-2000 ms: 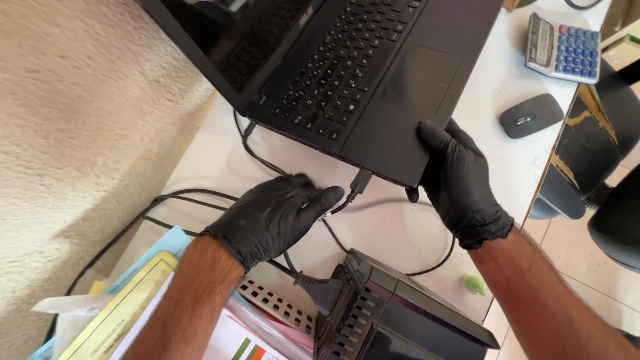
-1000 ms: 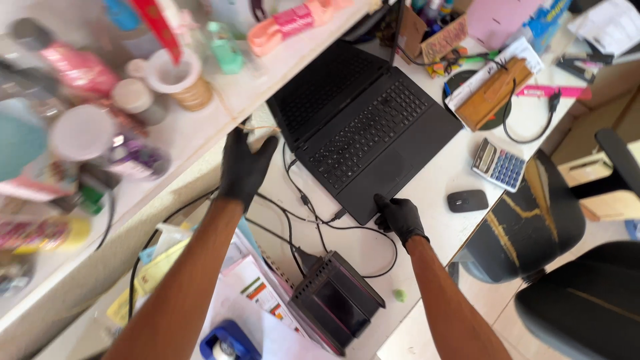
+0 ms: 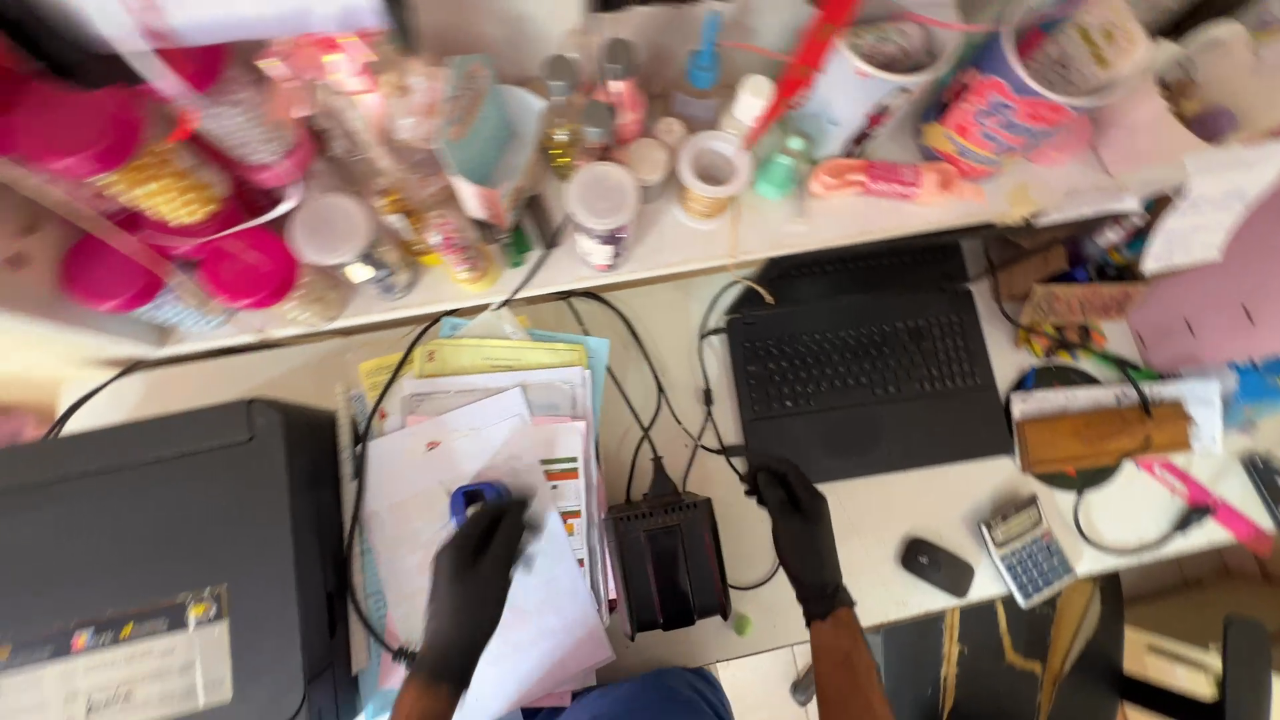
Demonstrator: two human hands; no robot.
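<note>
My left hand, in a black glove and blurred, is at a blue object, perhaps a tape dispenser, on the pile of papers; whether its fingers grip it is unclear. At the front left corner of the open black laptop is my right hand, also gloved, its fingertips by the cable plugged into the laptop's side. Whether they hold anything cannot be seen. Between the hands stands a black power box with a plug in its top.
A dark printer stands at the left. Jars and bottles line the white shelf above the desk. To the right lie a mouse, a calculator and a brown wooden piece. Black cables cross the desk. A chair is below.
My left hand has moved from beside the laptop's far left corner to the blue object on the papers. My right hand stays near the laptop's front corner. The view has swung left.
</note>
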